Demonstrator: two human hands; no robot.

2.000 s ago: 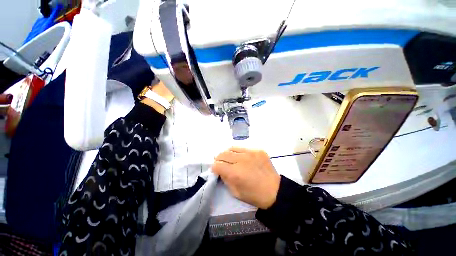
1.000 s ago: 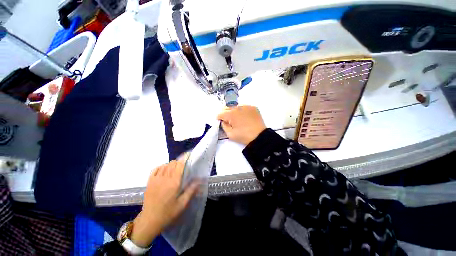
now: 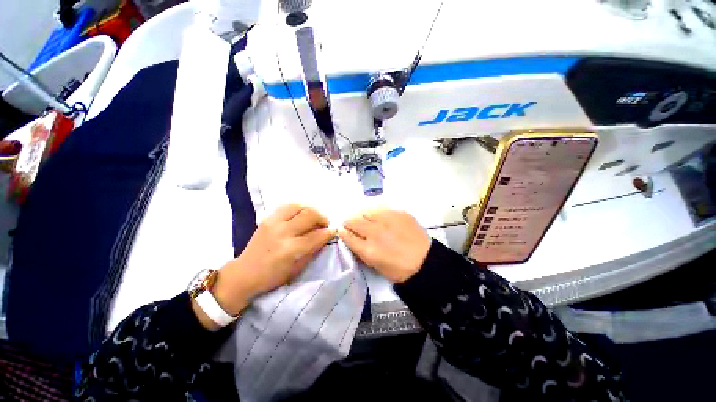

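Observation:
My left hand (image 3: pixel 284 250) and my right hand (image 3: pixel 386 242) meet fingertip to fingertip in front of the presser foot (image 3: pixel 370 174). Both pinch the top edge of the striped panel (image 3: pixel 302 330), which hangs down over the table's front edge. The fingers hide the pinched edge. The narrow navy strip (image 3: pixel 237 169) runs along the table left of the needle area, and a dark bit shows right of the striped panel. The sewing machine (image 3: pixel 471 86) stands behind my hands.
A gold-edged smartphone (image 3: pixel 535 200) with a lit screen leans against the machine at right. A large navy panel (image 3: pixel 78 204) lies at left. A white rounded tube (image 3: pixel 198 110) stands left of the head. A measuring tape strip (image 3: pixel 392 320) lines the front edge. A red box (image 3: pixel 43 157) is far left.
My left hand has moved up from the hanging cloth to meet my right hand at the panel's top edge. The striped panel now spreads wider below them. The view has shifted.

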